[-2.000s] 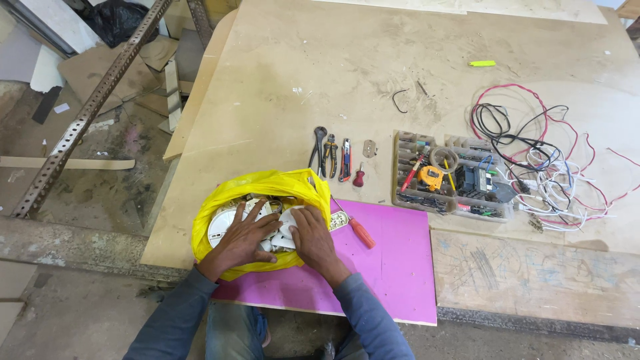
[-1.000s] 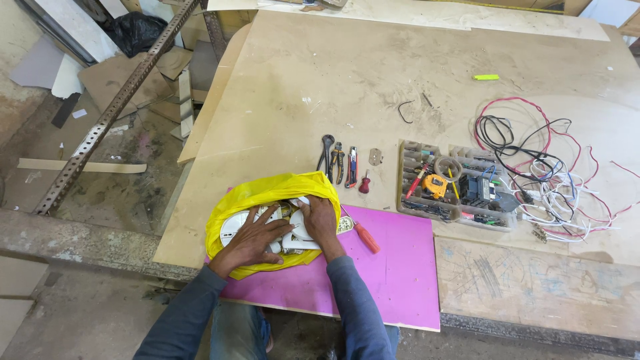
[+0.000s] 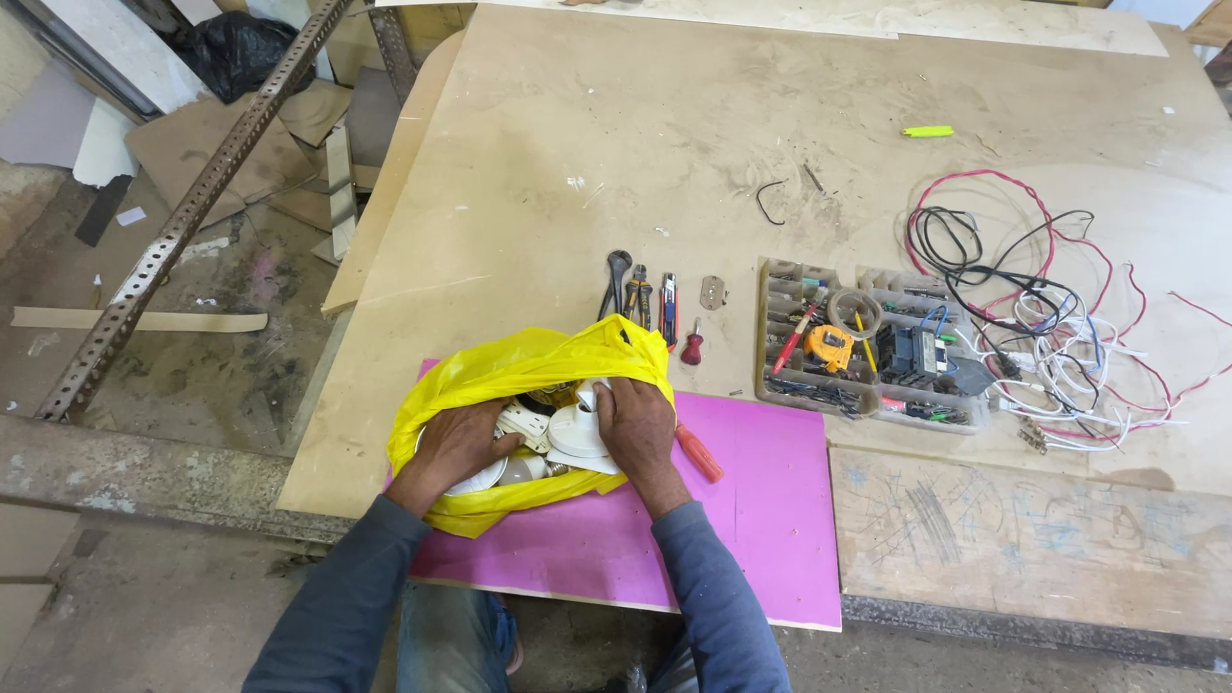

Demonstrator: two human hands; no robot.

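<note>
A yellow plastic bag (image 3: 500, 364) lies with its mouth spread wide on a pink board (image 3: 760, 510). Inside it are a white round fitting (image 3: 577, 430), a white socket strip (image 3: 526, 423), a light bulb (image 3: 525, 470) and other white parts. My left hand (image 3: 462, 448) rests in the bag's left side, fingers over the parts; whether it grips one is hidden. My right hand (image 3: 637, 428) holds the upper part of the white round fitting, its thumb against it. A screwdriver's red handle (image 3: 699, 454) lies on the board just right of the bag.
Beyond the bag lie pincers (image 3: 617, 279), pliers (image 3: 638, 294), a utility knife (image 3: 668, 308) and a small red screwdriver (image 3: 692, 345). To the right sit a compartment organizer (image 3: 770, 327) with a tape measure (image 3: 829, 347) and tangled wires (image 3: 1049, 327). A perforated metal bar (image 3: 197, 192) is at left.
My right hand has shifted within the bag and now holds the white round fitting, which shows more plainly. My left hand has moved toward the bag's left side.
</note>
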